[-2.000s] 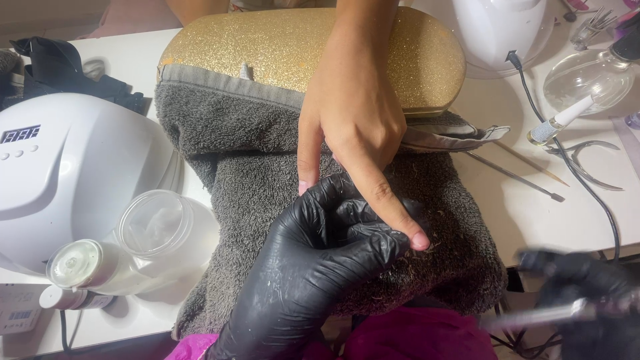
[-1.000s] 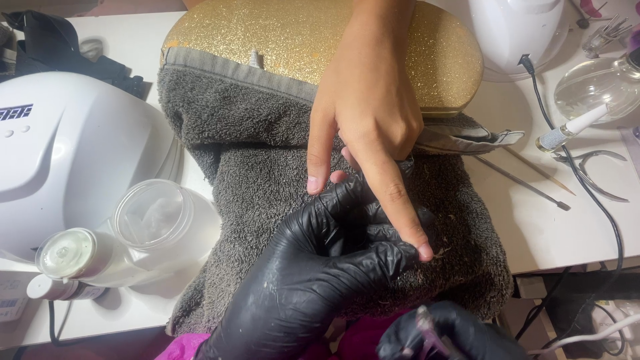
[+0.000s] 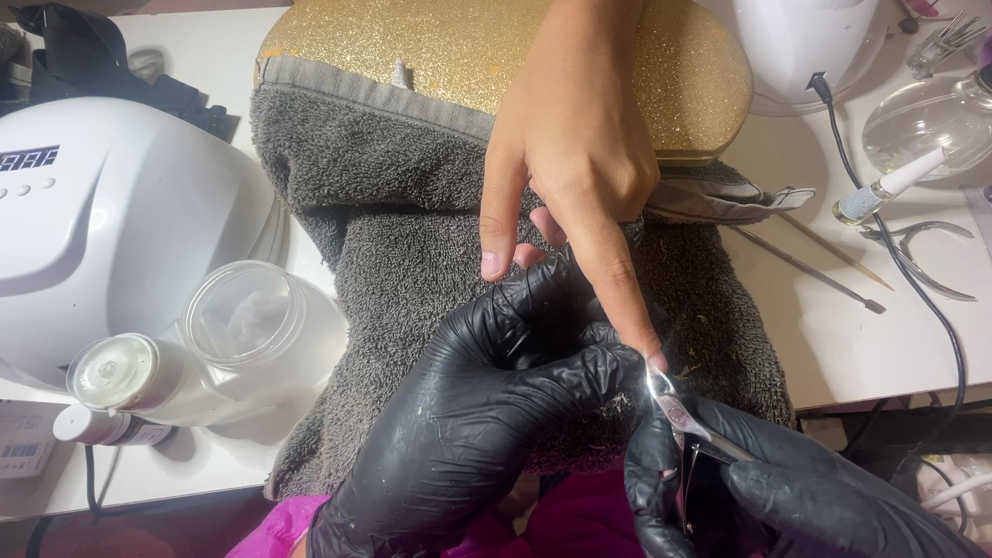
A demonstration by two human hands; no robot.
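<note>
My left hand (image 3: 465, 403), in a black glove, grips another person's index finger near its tip, from the side and below. That person's bare hand (image 3: 581, 155) reaches down from the top over a dark grey towel (image 3: 418, 256). In my right hand (image 3: 783, 488), also gloved in black, is a pair of metal cuticle nippers (image 3: 682, 422). The jaws touch the tip of the index finger beside the nail; whether they are closed is unclear. Small whitish bits lie on the towel.
A gold glitter hand rest (image 3: 697, 85) stands behind the towel. Left are a white nail lamp (image 3: 155, 201), a clear open jar (image 3: 244, 310) and small bottles. Right lie a metal pusher (image 3: 814, 271), a wooden stick (image 3: 845, 256), more nippers (image 3: 922, 256), a polish bottle (image 3: 891, 186) and a black cable (image 3: 949, 333).
My right hand has come in from the lower right, bringing the nippers to the fingertip. My left hand still holds the same finger. The person's thumb is now apart from my glove.
</note>
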